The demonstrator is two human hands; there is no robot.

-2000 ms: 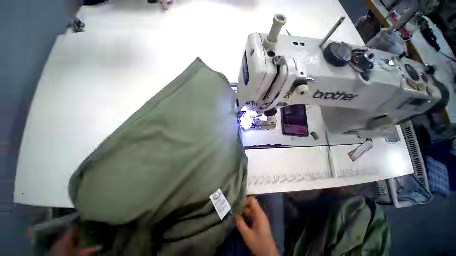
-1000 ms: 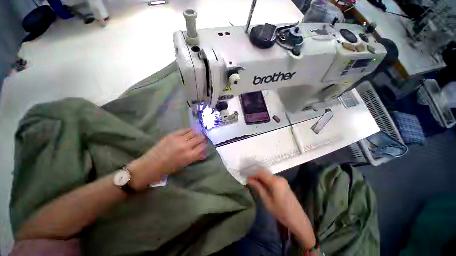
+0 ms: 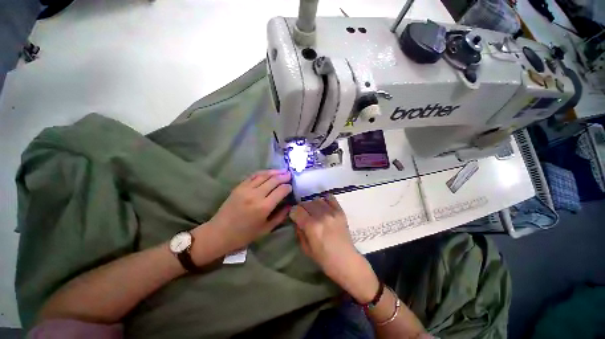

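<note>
The olive-green garment (image 3: 159, 192) lies bunched on the table left of the needle and falls over the lap. Its edge runs under the bright light at the presser foot (image 3: 300, 157) of the white sewing machine (image 3: 371, 73). My left hand (image 3: 255, 202), with a watch at the wrist, lies on the garment just before the needle. My right hand (image 3: 324, 228) pinches the garment edge close beside it, nearer the lap. The fingertips almost touch. A white care label (image 3: 235, 256) shows partly below my left wrist.
A dark phone (image 3: 369, 150) lies under the machine arm, with a small dark piece (image 3: 398, 164) and a slim grey item (image 3: 462, 177) to its right. A second green pile (image 3: 451, 285) hangs at the lap, right. A pale crate (image 3: 524, 218) holds blue cloth.
My left hand came from the left edge onto the garment near the needle. My right hand moved up to the garment edge beside it. The garment is now bunched up at the left.
</note>
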